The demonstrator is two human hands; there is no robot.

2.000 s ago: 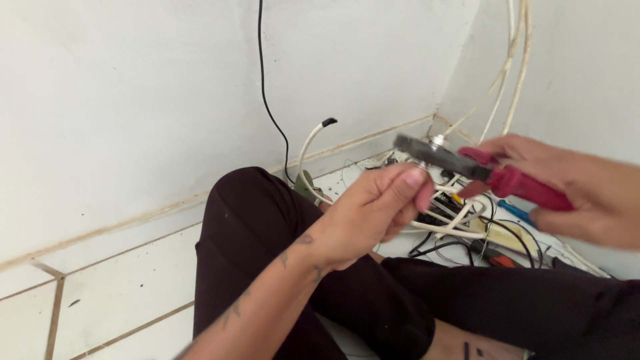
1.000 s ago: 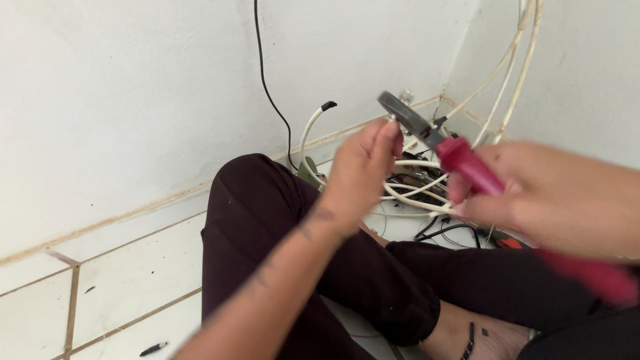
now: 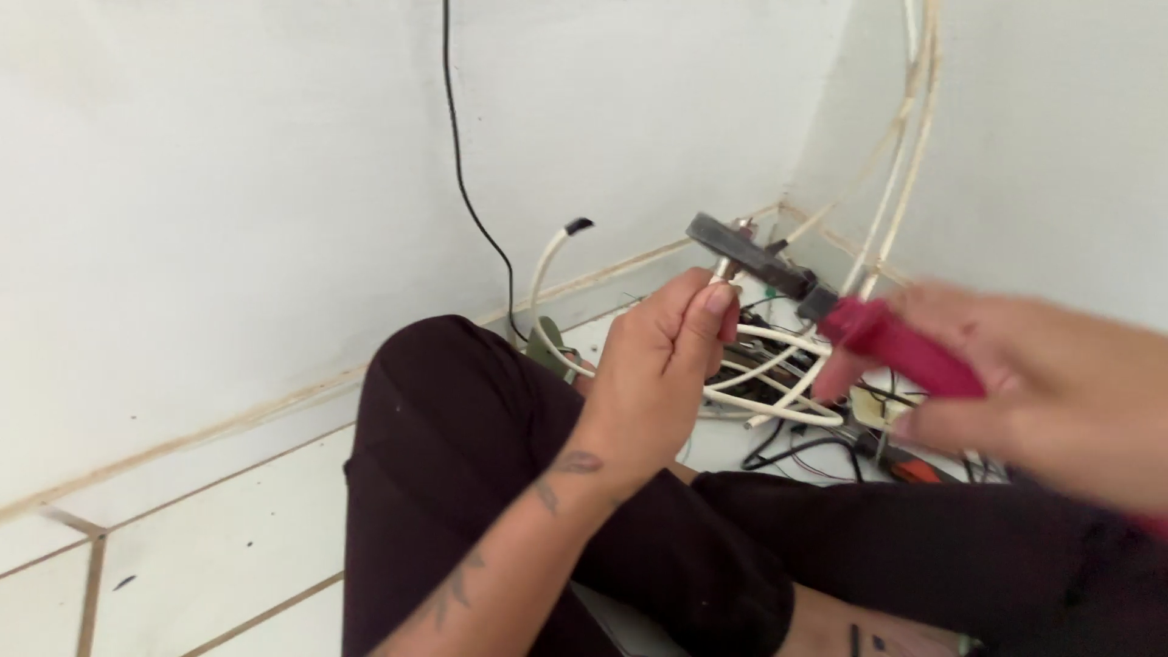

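Observation:
My left hand (image 3: 662,356) pinches a small metal connector (image 3: 724,267) between thumb and fingers; whether a cable runs on from it inside the hand is hidden. My right hand (image 3: 1031,383), somewhat blurred, grips red-handled pliers (image 3: 899,349). The dark jaws lie across the metal connector just above my left fingertips, and whether they press on it I cannot tell. Beyond the jaws shows another small shiny metal piece (image 3: 745,226). Loops of white cable (image 3: 776,399) lie on the floor behind and below both hands.
A white cable end with black tape (image 3: 578,225) sticks up by my knee. One black cable (image 3: 459,173) hangs down the wall. White cables (image 3: 912,137) hang in the corner. Black wires (image 3: 812,445), a pale yellow dish (image 3: 873,407) and an orange-and-black tool (image 3: 915,471) lie on the tiles.
The pliers have turned in my right hand between the frames, and their jaws now lie across the metal piece above my left fingertips. My left hand keeps its pinch.

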